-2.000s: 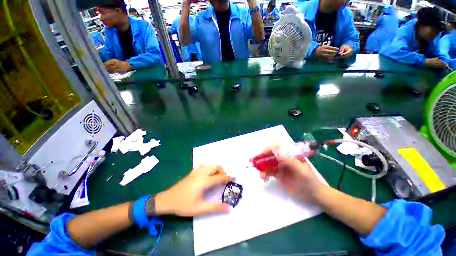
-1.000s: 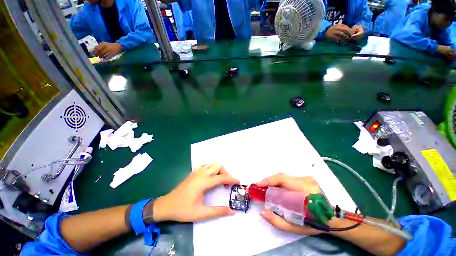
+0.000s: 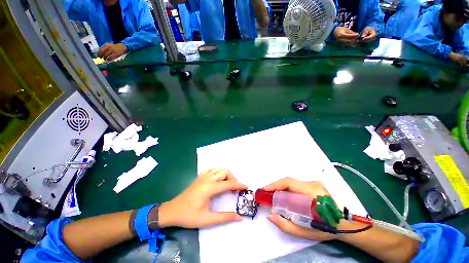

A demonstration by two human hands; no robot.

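A black watch housing (image 3: 247, 203) with silvery parts inside lies on the white paper sheet (image 3: 267, 149). My left hand (image 3: 203, 201) holds it at its left side, between thumb and fingers. My right hand (image 3: 303, 192) grips the dispensing syringe (image 3: 293, 205), a clear-pink barrel lying nearly flat. Its red front end points left at the housing's right edge; the needle tip is too small to tell. The green adapter head (image 3: 327, 210) is at the barrel's rear, with the air hose (image 3: 367, 180) leading off right. A blue strap (image 3: 146, 222) is on my left wrist.
The grey dispenser controller (image 3: 419, 154) stands at right, red switch lit, beside white tissue (image 3: 378, 146). More tissue (image 3: 131, 139) and a white cabinet (image 3: 77, 123) are at left. Dark units (image 3: 300, 106) lie on the green bench. A white fan (image 3: 308, 23) and several people in blue are beyond.
Over two seconds, my right hand brought the syringe down and left to the housing. In the last second both hands stayed nearly still, while dark units on the bench shifted slightly left.
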